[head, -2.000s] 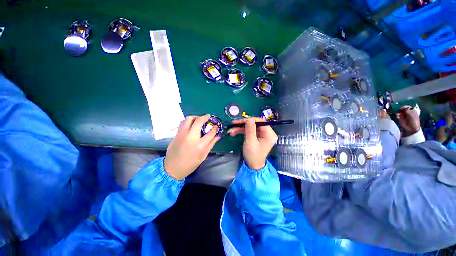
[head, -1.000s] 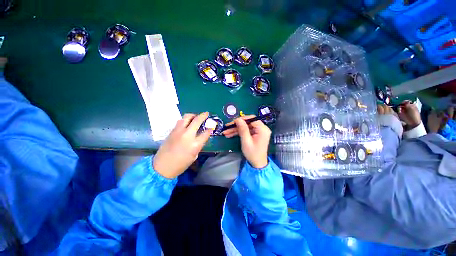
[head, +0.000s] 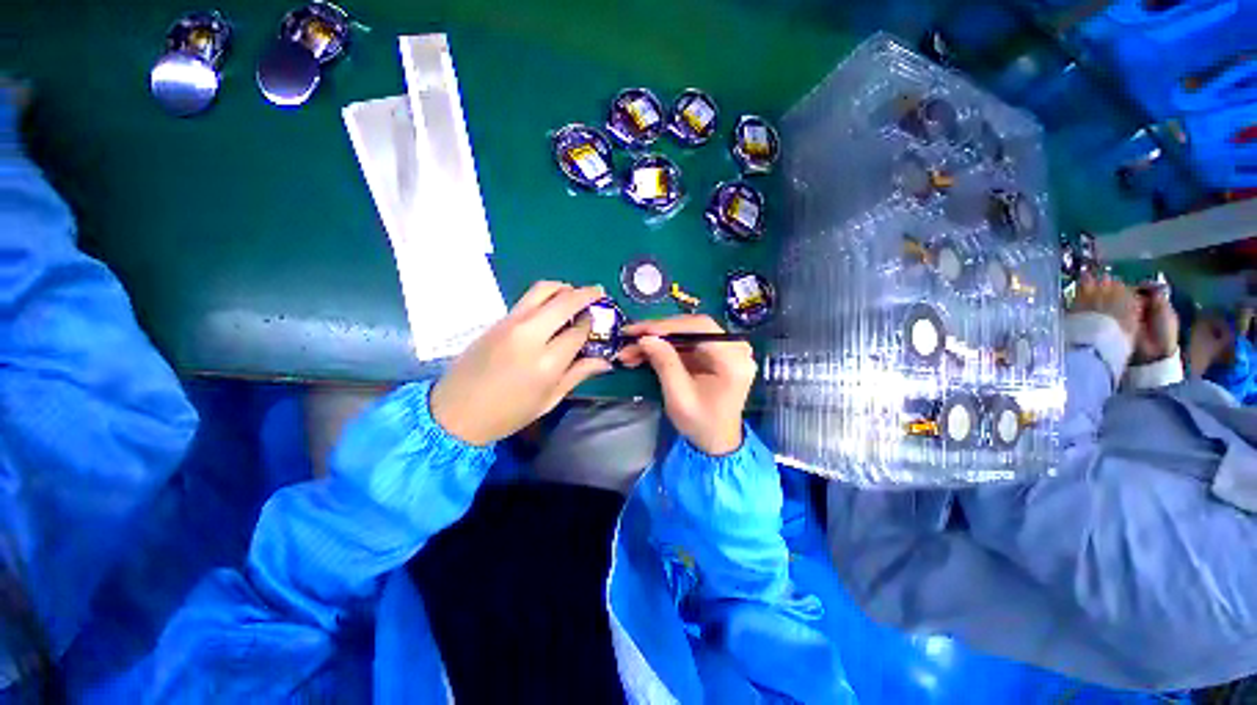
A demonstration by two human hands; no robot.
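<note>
My left hand (head: 517, 361) holds a round dark watch housing (head: 601, 328) between thumb and fingers, near the bench's front edge. A small pale rectangle shows inside the housing. My right hand (head: 700, 379) holds thin black tweezers (head: 696, 339) roughly level, their tip at the housing's right side. Whether the tip touches a part inside is too small to tell. A round display module (head: 644, 280) with a pale centre and an orange flex tab lies just beyond the hands. Several open housings (head: 653, 181) lie loosely ahead, and one (head: 749, 298) lies right of the module.
Clear blister trays (head: 910, 344) stand stacked at right, with discs and orange tabs. White strips (head: 444, 221) lie at left. Two housings with silver discs (head: 186, 83) lie far left. A person's blue sleeve (head: 83, 358) is at left, a person in grey (head: 1048, 537) at right.
The view has shifted slightly. The left fingers and the held housing have changed angle a little, and the tweezers lie more level than one second ago. Both hands keep their holds.
</note>
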